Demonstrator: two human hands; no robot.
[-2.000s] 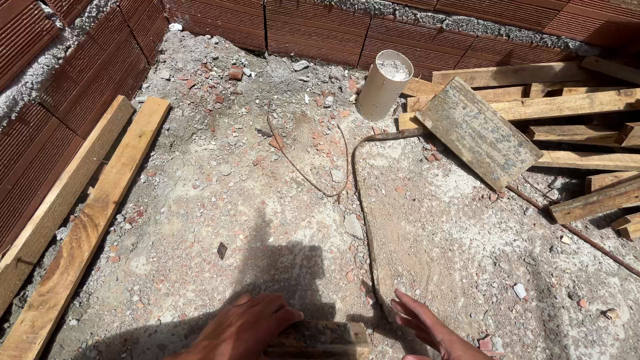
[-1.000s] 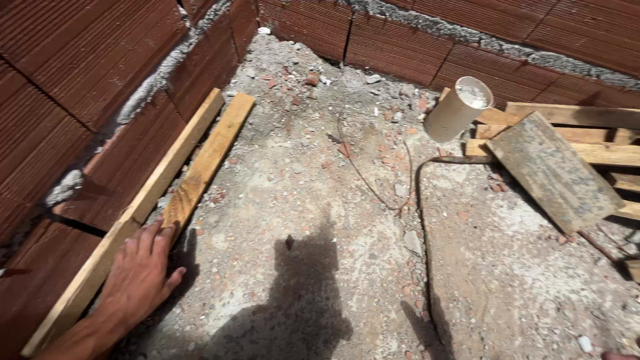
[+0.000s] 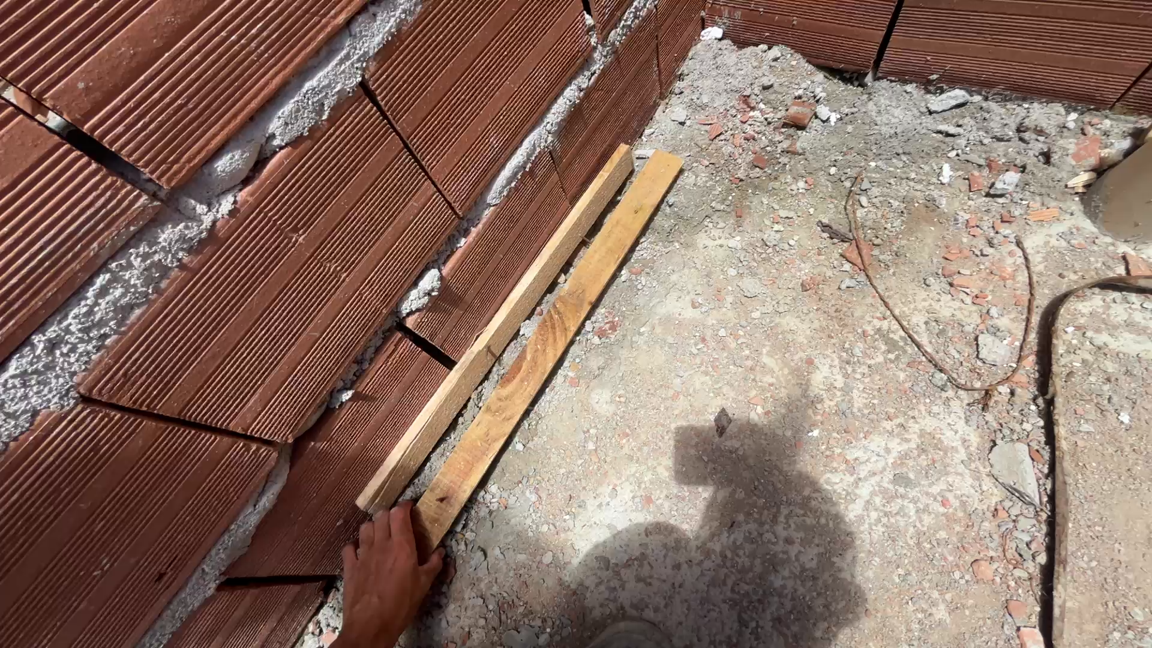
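Two long wooden battens lie side by side on the rough ground along the hollow clay brick wall (image 3: 270, 288). My left hand (image 3: 385, 571) is at the near end of the right-hand batten (image 3: 531, 369), its fingertips touching the end and the thumb bent at its right side; whether the fingers grip it I cannot tell. The left-hand batten (image 3: 490, 346) ends just above the fingers, closer to the wall. My right hand is out of view.
A bent rusty wire (image 3: 936, 364) lies on the rubble-strewn ground at the right. Beyond it a dark strip (image 3: 1055, 432) runs along the ground. Part of a round pipe (image 3: 1125, 193) shows at the right edge. Another brick wall (image 3: 1008, 49) closes the far side.
My left hand has moved from the bottom middle to the battens at the left, then to their near end. My right hand has left the view. The view has swung left.
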